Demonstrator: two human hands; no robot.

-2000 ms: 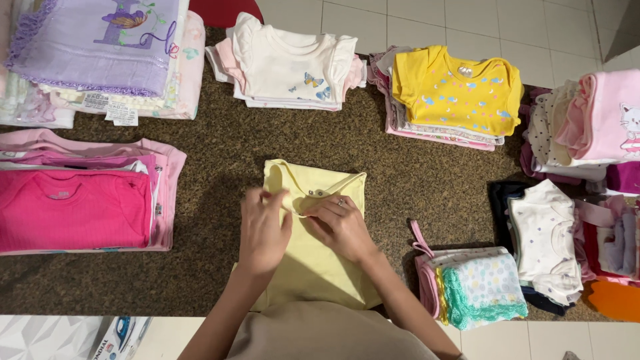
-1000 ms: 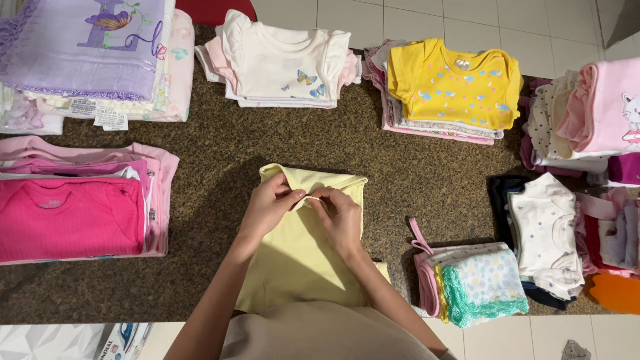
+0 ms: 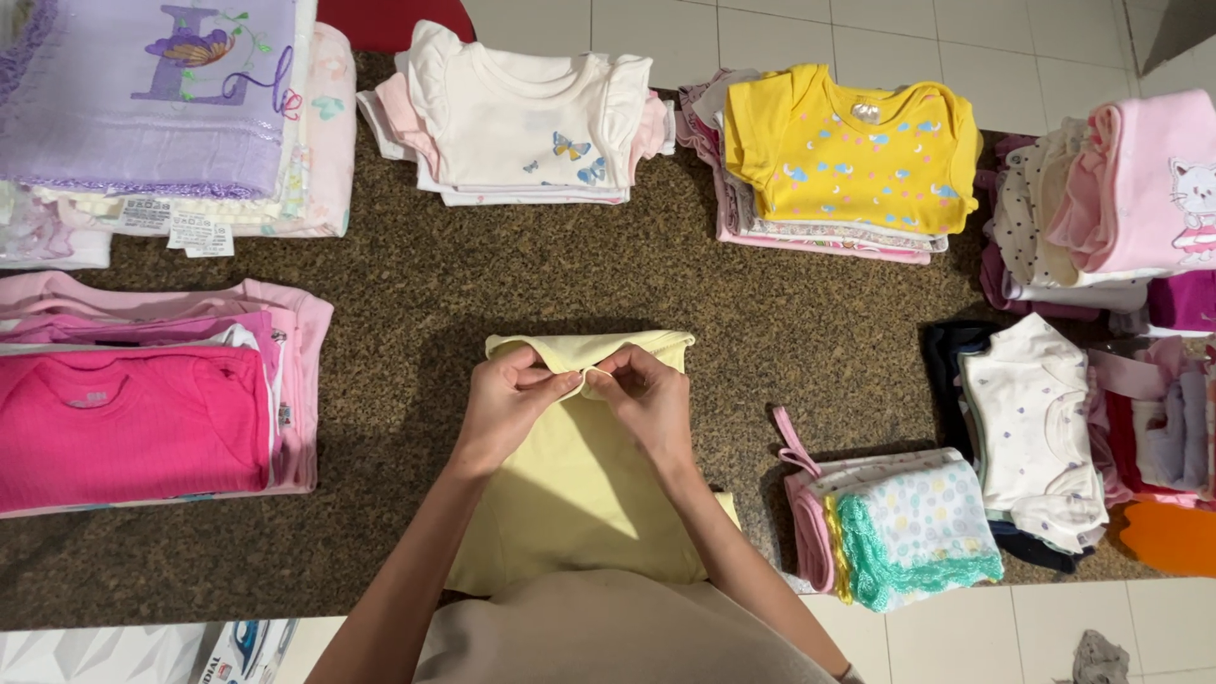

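A pale yellow baby garment point(image 3: 570, 484) lies flat on the brown granite counter, its lower end close against my body. My left hand point(image 3: 518, 404) pinches the garment's neckline edge between thumb and fingers. Beside it, my right hand point(image 3: 641, 399) pinches the same edge, with the thumbs of both hands nearly touching. The top of the garment is folded over toward me around the fingers, and the fingertips are partly hidden by cloth.
Folded clothes surround the garment: a bright pink bodysuit point(image 3: 133, 427) pile at left, an embroidered lilac cloth point(image 3: 161, 104), a white top point(image 3: 532, 123) and a yellow bodysuit point(image 3: 855, 152) along the far edge. Dotted cloths point(image 3: 931, 513) and a white bodysuit point(image 3: 1031, 427) lie at right.
The garment's top edge has been drawn down over the neckline, where it lay more spread out two seconds ago. Both hands have come to pinch the edge close together.
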